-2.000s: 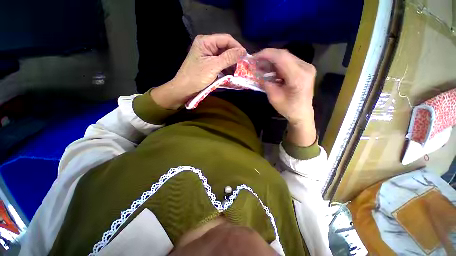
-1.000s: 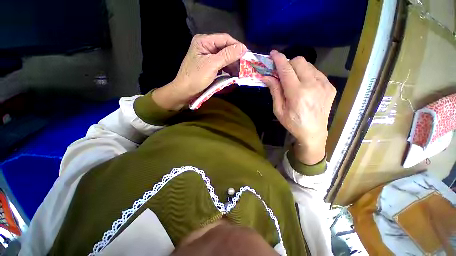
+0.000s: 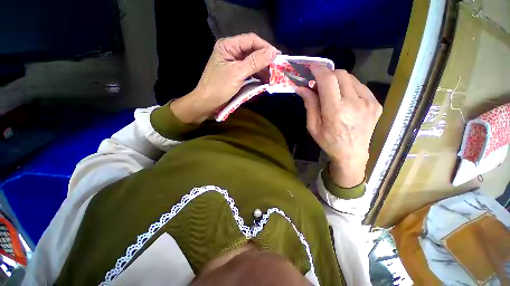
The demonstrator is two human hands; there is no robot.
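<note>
A red-and-white printed padded piece (image 3: 281, 76) with white edging is held folded above my lap. My left hand (image 3: 232, 72) pinches its upper edge between thumb and fingers, and part of the piece hangs below that hand. My right hand (image 3: 344, 109) is at the piece's right end, with small dark grey thread snips (image 3: 302, 71) in its fingers. The blades lie against the printed face. The snips' handles are hidden by my fingers.
At the right, a cardboard-covered surface (image 3: 430, 162) holds another folded red-print piece (image 3: 486, 137) and a marbled cloth with an orange-brown patch (image 3: 475, 246). Blue material (image 3: 341, 22) is in front. An orange basket-like item (image 3: 11, 240) is at lower left.
My right hand has moved right and down, showing more of the piece and the snips. My left hand stays nearly still, gripping the piece.
</note>
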